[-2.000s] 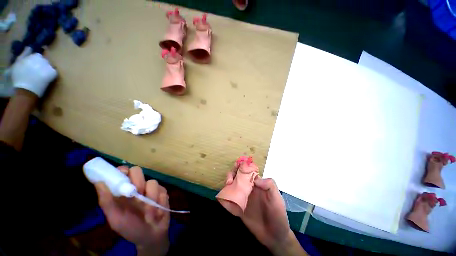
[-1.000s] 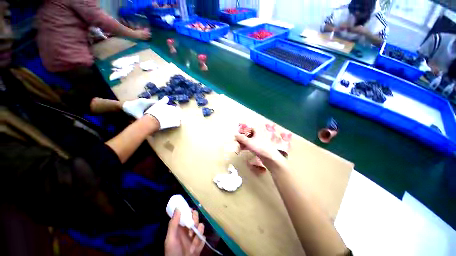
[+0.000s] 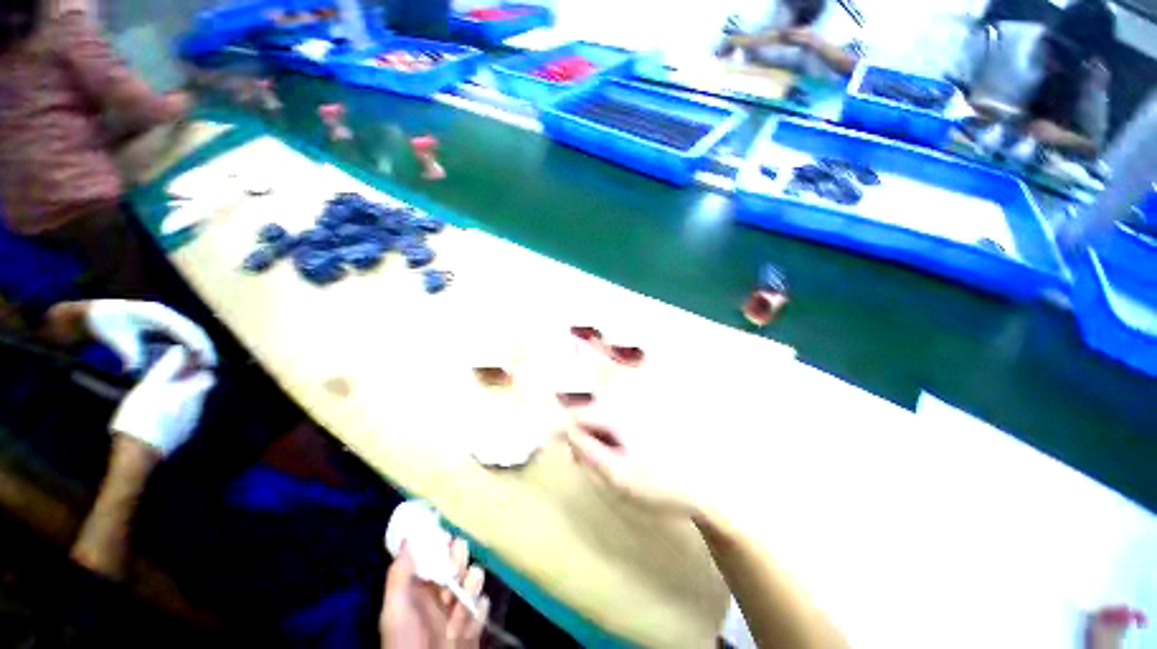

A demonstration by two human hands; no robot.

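My left hand [image 3: 425, 605] is at the bottom edge, partly cut off, and is closed around a white squeeze bottle [image 3: 420, 541] with its thin tip pointing down to the right. My right hand [image 3: 631, 474] reaches over the cardboard sheet [image 3: 305, 361], blurred. Whether it touches or holds a part cannot be told. Just beyond its fingers are several flesh-pink figure parts, washed out, with dark open ends facing me; one part [image 3: 492, 377] lies to their left. A crumpled white wad [image 3: 505, 446] lies left of my fingers.
Dark pieces [image 3: 343, 238] lie heaped at the cardboard's far left. A neighbour's white-gloved hands [image 3: 165, 380] are at left. Beyond runs a green belt [image 3: 571, 228] with a figure part [image 3: 764, 302] and blue trays [image 3: 888, 209]. White paper [image 3: 939, 507] is at right. Other people stand or sit around.
The view has swung up and right from the bench close-up. My right hand left the near edge, reached the far parts, then drew back nearer me. The neighbour's gloves moved off the cardboard.
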